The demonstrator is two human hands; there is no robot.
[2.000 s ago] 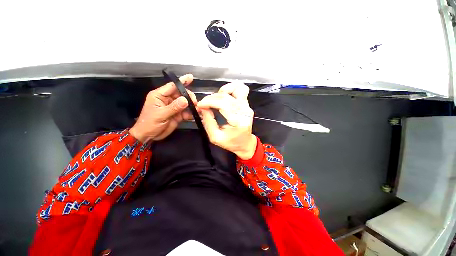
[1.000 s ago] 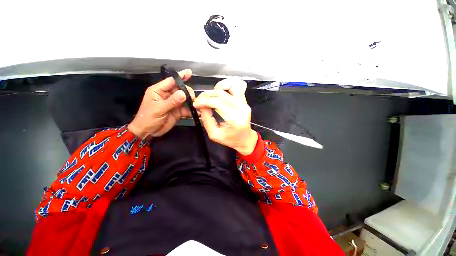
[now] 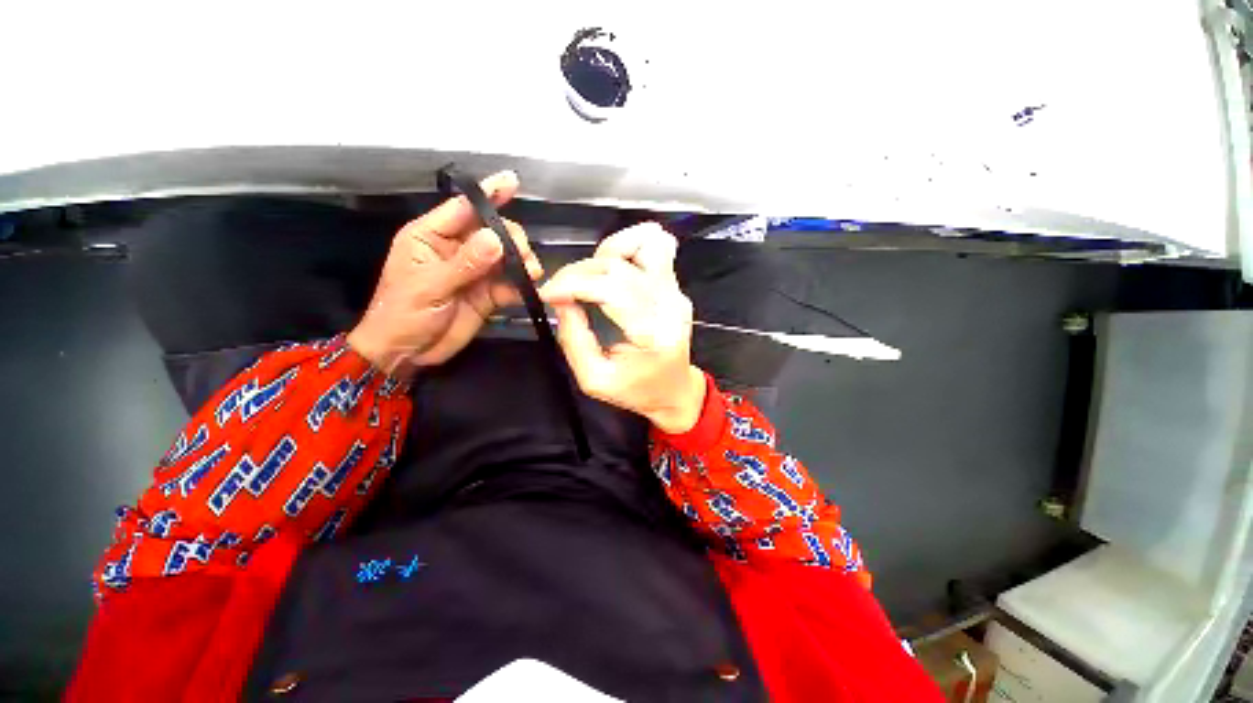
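Observation:
A long thin black strip (image 3: 550, 350) hangs from my fingers over the dark apron, its top end near the bench edge. My left hand (image 3: 437, 282) holds the strip near its upper part between thumb and fingers. My right hand (image 3: 628, 327) is closed around a fine brush, its fingertips at the strip's right side. The brush's thin stick and pale wide far end (image 3: 852, 346) stick out to the right behind the hand. The brush tip is hidden by my fingers. A small round paint pot (image 3: 596, 72) with black contents stands on the white bench top.
The white bench top (image 3: 344, 83) spans the top of the view, with black specks at its right. Its front edge lies just beyond my hands. At the right are a grey-white panel (image 3: 1175, 412) and a white box (image 3: 1099, 618). Grey floor shows at both sides.
The brush's pale end swung toward me and then back away. The strip's top end and my left hand sit slightly farther up. The bench and pot have shifted slightly up in view.

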